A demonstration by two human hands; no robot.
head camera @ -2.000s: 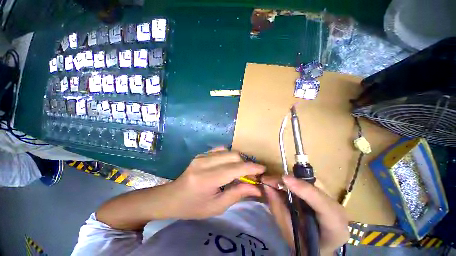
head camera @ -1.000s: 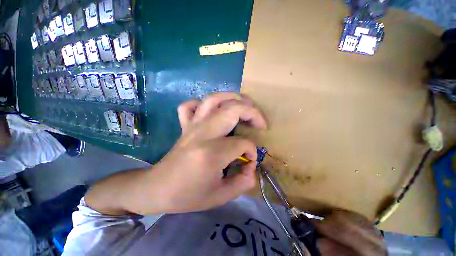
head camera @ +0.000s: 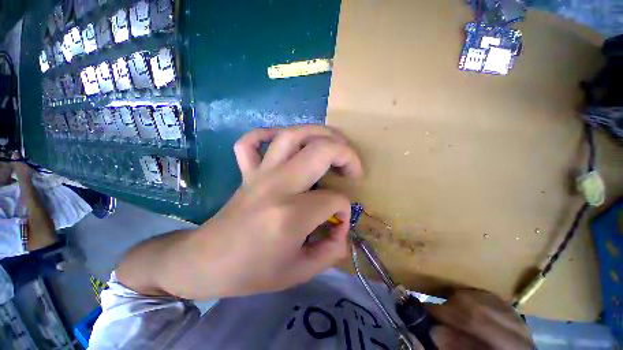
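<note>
My left hand (head camera: 287,205) is closed on a pouch cell, of which only a yellow edge (head camera: 334,220) shows between the fingers. A small dark blue circuit board (head camera: 356,213) sticks out at the fingertips. My right hand (head camera: 478,318) is shut on the black handle of the soldering iron (head camera: 376,263), low in the picture and partly cut off by the edge. The iron's tip and the thin silvery solder feed tube (head camera: 363,279) meet at the board. The exact contact is too small to tell.
Brown cardboard (head camera: 437,150) lies under the work, with a spare board cluster (head camera: 490,49) at its top. A cable with a pale connector (head camera: 591,188) lies right. A clear tray (head camera: 186,123) of assemblies and a yellow strip (head camera: 299,68) lie left on the green mat. A person's arm (head camera: 34,212) shows far left.
Since two seconds ago the view has moved closer, and the iron's tip has come down from above the cardboard to the board in my left hand. Over the last second both hands hold nearly still.
</note>
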